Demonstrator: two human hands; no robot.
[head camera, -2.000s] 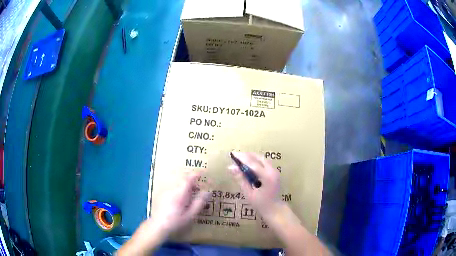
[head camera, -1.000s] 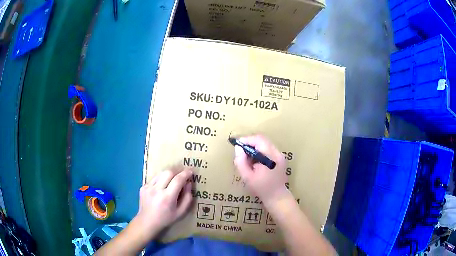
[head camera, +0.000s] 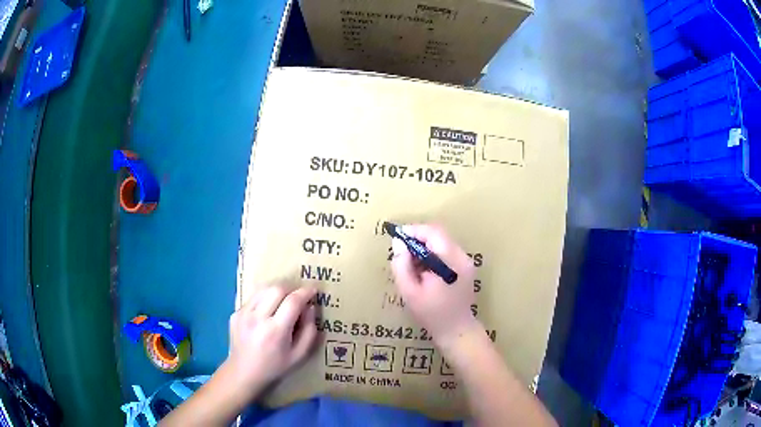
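A tan shipping carton (head camera: 501, 200) lies in front of me, its printed side facing up, with "SKU: DY107-102A" and lines below. My right hand (head camera: 435, 275) grips a black marker pen (head camera: 425, 255). The pen's tip touches the carton beside "C/NO.:", where a short handwritten mark shows. Faint handwriting also shows on the weight lines, partly hidden by my right hand. My left hand (head camera: 274, 328) rests on the carton's lower left part, fingers bent, holding nothing, and covers part of the print. The printed blank box beside the CAUTION mark holds no sticker.
A second carton (head camera: 400, 42) stands beyond the first. On the green-blue bench (head camera: 200, 208) at left are two blue tape dispensers (head camera: 138, 182) (head camera: 160, 343), a blue plate-like thing (head camera: 52, 57) and a pale-blue strip (head camera: 158, 402). Blue bins (head camera: 622, 317) stand at right, one holding dark cables.
My right hand moved up from the lower lines to the C/NO. line, and a mark appeared there. My left hand came down onto the carton. The view shifted.
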